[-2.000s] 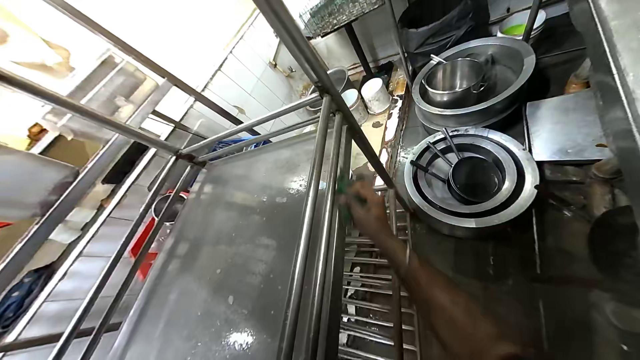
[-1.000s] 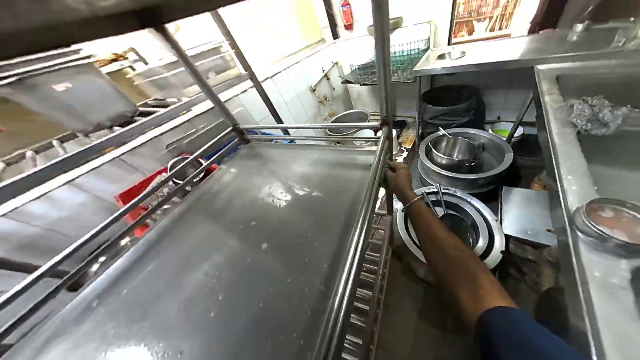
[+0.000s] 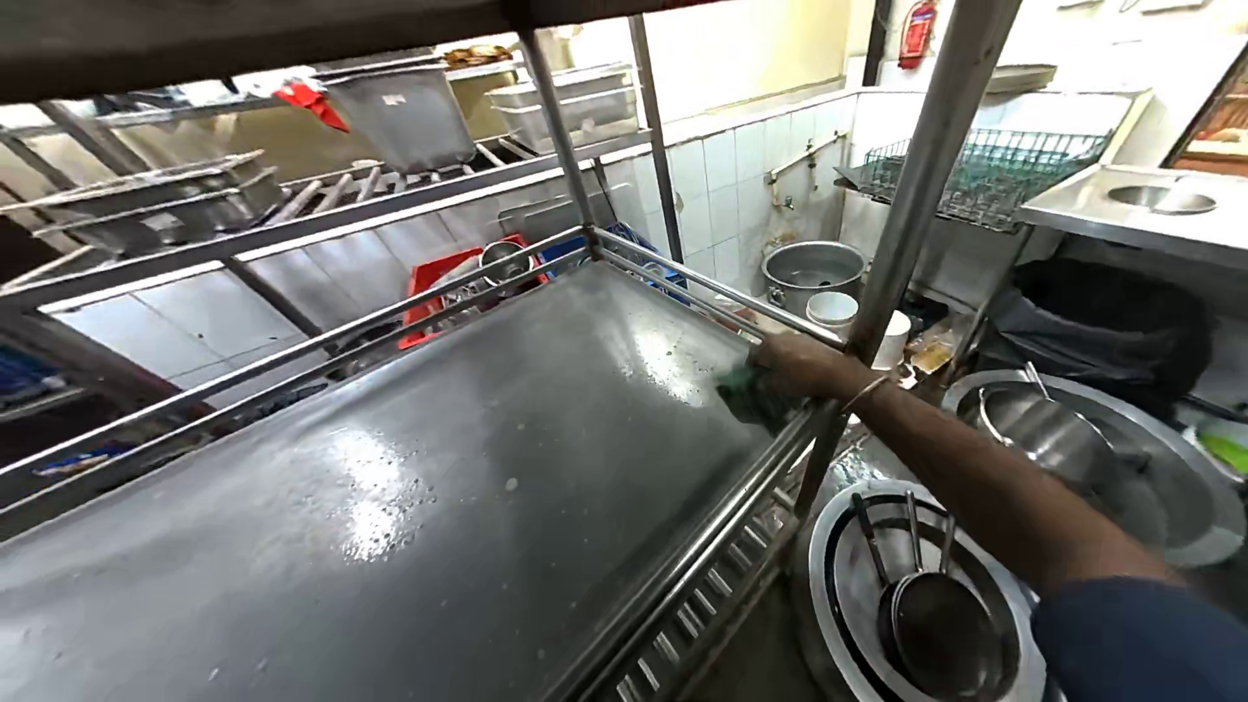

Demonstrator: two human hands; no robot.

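Note:
My right hand point(image 3: 804, 366) reaches in from the right and is closed on a dark green cloth or scrubbing pad point(image 3: 753, 395). It is at the far right corner of a steel rack's shelf point(image 3: 507, 429), beside the metal corner post point(image 3: 912, 185) and the side rails. The pad is against the shelf's edge or surface; exact contact is blurred. Wet spots and small marks show on the shelf. A bracelet is on my wrist. My left hand is not in view.
Right of the rack stand a large round pan with handled strainers point(image 3: 936, 624), a wide basin with a steel pot point(image 3: 1048, 439) and a black-lined bin point(image 3: 1102, 322). A red crate point(image 3: 439, 283) is behind the rack. An upper shelf point(image 3: 253, 39) hangs overhead.
The right hand has moved from the outer side of the right rails to the shelf's far right corner. The view has turned toward the back wall.

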